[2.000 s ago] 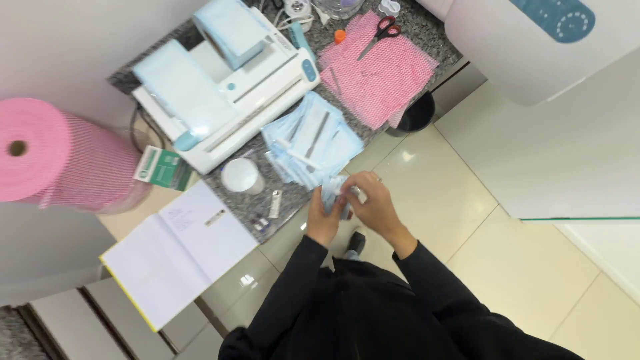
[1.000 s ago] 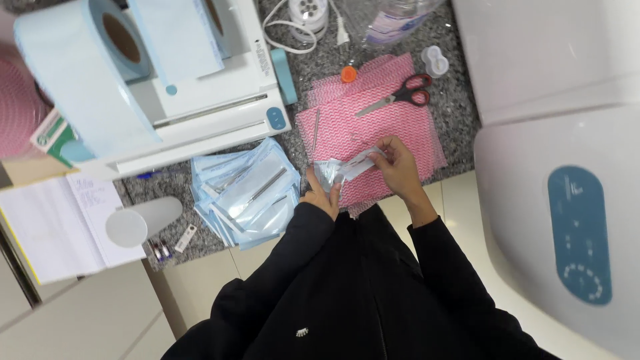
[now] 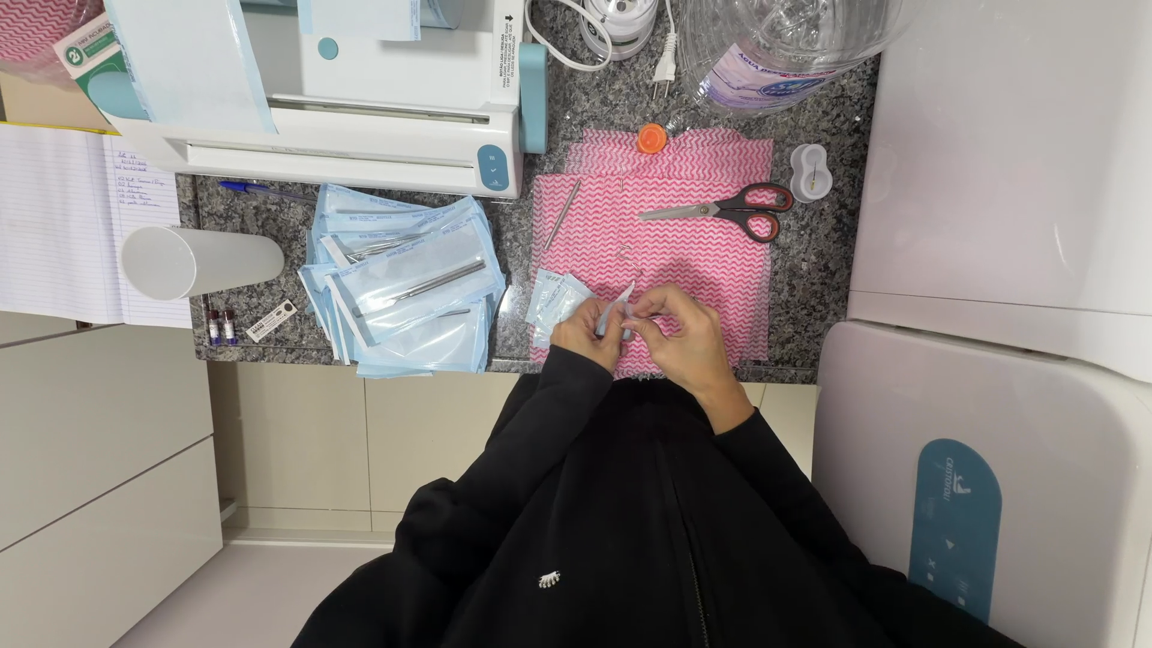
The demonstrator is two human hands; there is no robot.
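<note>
Over the near edge of pink wavy-patterned cloths, my left hand and my right hand pinch a small folded pouch or strip between their fingertips. Just left of my left hand, a small clear-and-blue pouch lies on the cloth. Further up are a thin metal instrument, scissors with black and red handles, and an orange cap. A heap of blue-edged sterilization pouches holding metal instruments lies to the left. Fingers hide part of what I hold.
A pouch sealing machine with a blue-white roll stands at the back left. Nearby are a white cup, an open notebook, a blue pen and small vials. A plastic water bottle and white appliance stand at right.
The view has shifted strongly. Both hands were away from the cloths at first and are now over their near edge. A small pouch now lies left of my hands, which have come closer together.
</note>
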